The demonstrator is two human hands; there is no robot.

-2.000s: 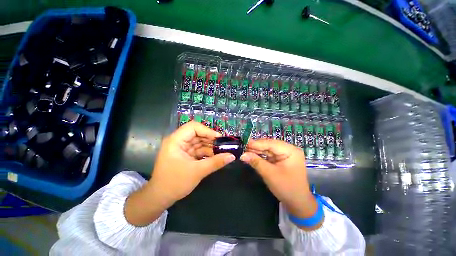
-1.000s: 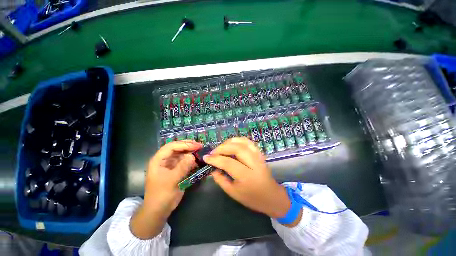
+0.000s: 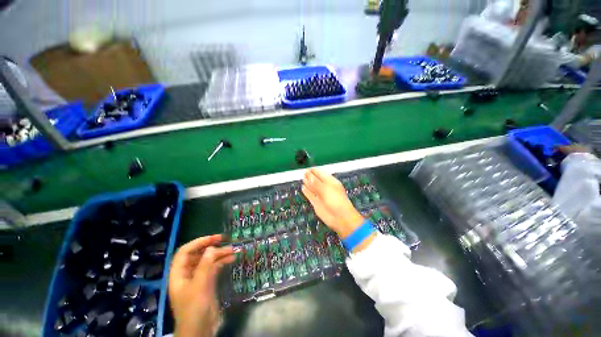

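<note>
My left hand point(image 3: 196, 283) is blurred, with its fingers loosely curled and nothing visible in it, at the left edge of the blister tray point(image 3: 263, 296). The tray holds two rows of green circuit boards point(image 3: 277, 258). My right hand point(image 3: 329, 201) reaches over the tray's back row to the pale rail, its fingers extended and no part visible in them. A part-built unit point(image 3: 302, 156), a black head, lies on the belt just beyond its fingertips. Whether they touch it is too blurred to tell.
A blue bin point(image 3: 172, 243) of black housings point(image 3: 109, 283) stands at left. Empty trays point(image 3: 501, 217) are stacked at right. Beyond the rail, the green belt point(image 3: 369, 135) carries scattered units. Blue bins stand behind it. Another person's sleeve point(image 3: 580, 191) is at far right by a blue bin.
The view has tilted up. My hands have parted; the right has moved forward to the belt, the left back to the tray's side. The board and housing have left my hands; a unit lies beyond my right fingertips.
</note>
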